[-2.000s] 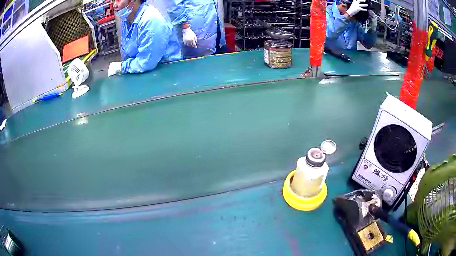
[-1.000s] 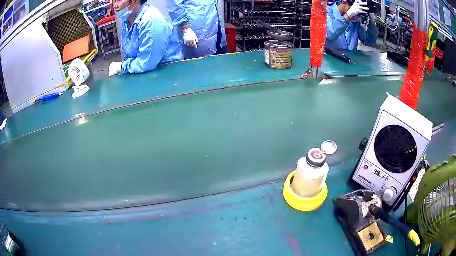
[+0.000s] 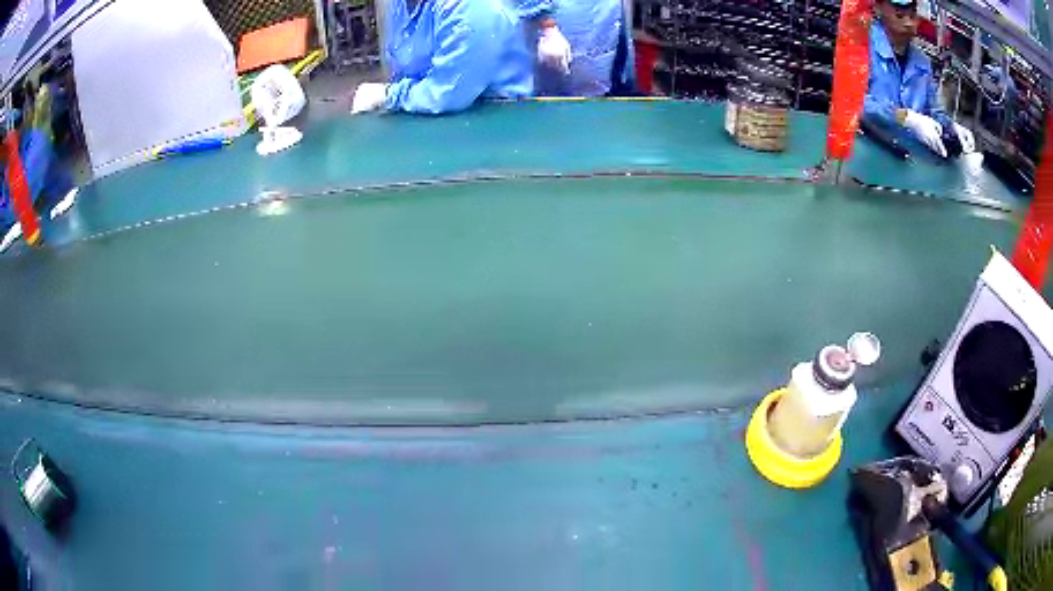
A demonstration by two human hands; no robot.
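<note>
Neither of my hands is in view. A whitish bottle with its round lid flipped open stands upright in a yellow round holder on the near worktop at right. Right of it, a soldering iron stand holds an iron with a dark blue handle, cut off by the lower edge. A yellowish sponge lies in the stand's tray. A solder wire spool stands at the far left of the near worktop.
A white air blower stands at right, beside a green fan cut by the edge. The green conveyor belt crosses ahead. Beyond it are a brownish jar, a small white fan, red-wrapped posts and coworkers in blue.
The view has swung left, so things sit further right and the solder spool shows more fully. The coworker at far right has lowered their gloved hands from the face to the worktop.
</note>
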